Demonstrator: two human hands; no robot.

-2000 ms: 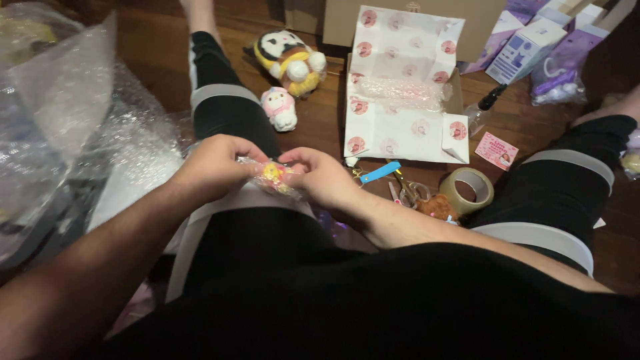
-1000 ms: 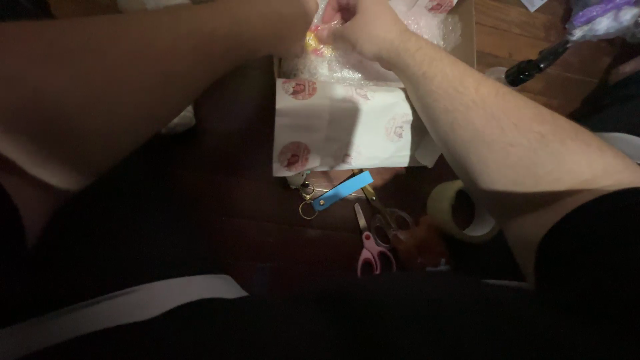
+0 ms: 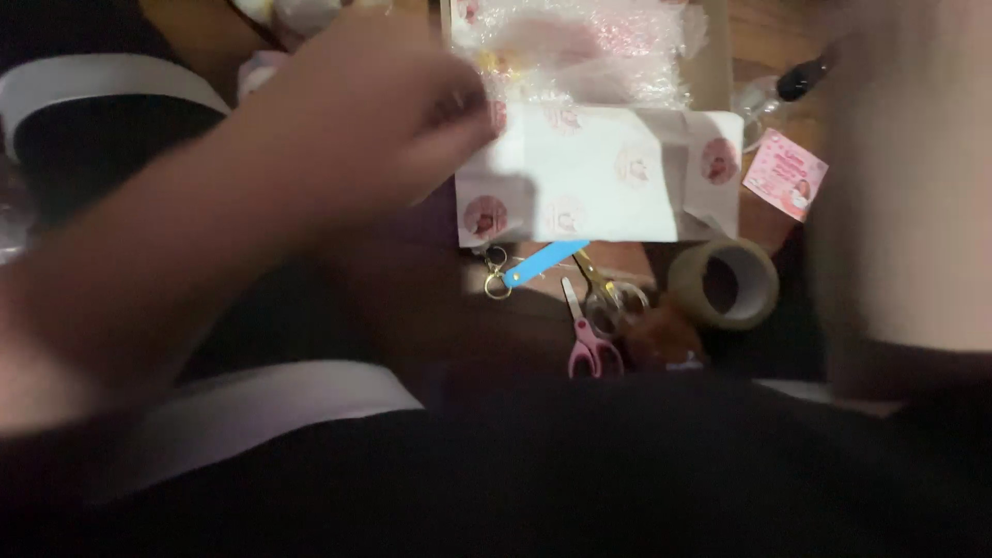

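Note:
My left hand (image 3: pixel 434 116), blurred by motion, passes over the left edge of the printed white tissue paper (image 3: pixel 589 170); whether its fingers hold anything is unclear. My right forearm (image 3: pixel 914 194) blurs down the right side, its hand outside the view. The tissue lines an open cardboard box (image 3: pixel 713 74), and bubble-wrapped items (image 3: pixel 597 46) lie inside. A small yellow wrapped piece (image 3: pixel 496 66) rests at the bubble wrap's left side, near my left hand.
Below the box lie a blue strap keychain (image 3: pixel 546 262), gold-bladed scissors (image 3: pixel 597 279), pink scissors (image 3: pixel 587 341), a tape roll (image 3: pixel 725 283) and an orange-brown item (image 3: pixel 663 337). A pink card (image 3: pixel 786 174) and a black-topped clear bottle (image 3: pixel 763 105) lie at the right.
The small yellow wrapped piece, between both hands in the earlier frames, now lies in the box. My hands have parted, the left one moving left and the right one leaving view.

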